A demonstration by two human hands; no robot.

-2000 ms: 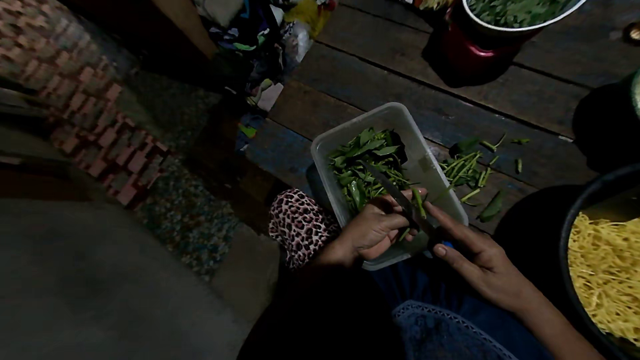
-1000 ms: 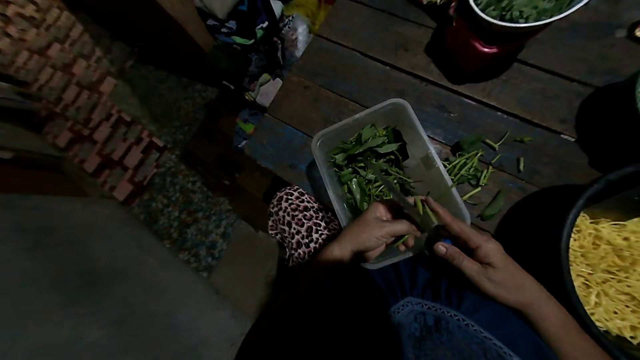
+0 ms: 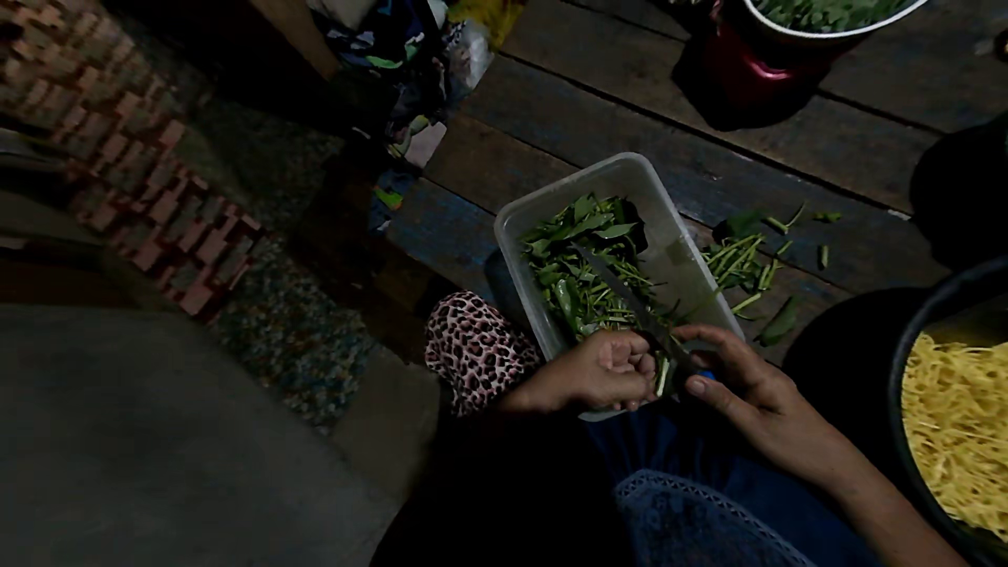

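Observation:
A translucent plastic container [image 3: 683, 264] holds cut leafy greens [image 3: 587, 272]. Over its near end, my left hand [image 3: 614, 370] is closed around green stems [image 3: 663, 373], whose pale ends show beside the fingers. My right hand [image 3: 748, 386] grips a knife by its blue handle [image 3: 706, 375]; the dark blade [image 3: 622, 291] points up and left over the greens, passing close by the left fingers. Part of the handle is hidden in the right hand. Cut stems and leaves [image 3: 744, 260] lie on the planks right of the container.
A black-rimmed vessel of yellow noodles [image 3: 957, 433] stands at the right. On the wooden planks [image 3: 614, 94], a white-rimmed bowl of greens [image 3: 835, 31] rests on a red object [image 3: 756, 75]. Cloths and a plastic bag [image 3: 470, 59] lie at the planks' left edge.
My left hand, beside the blade, has shifted slightly, and the knife blade now shows more plainly over the greens. My right hand stays in about the same place.

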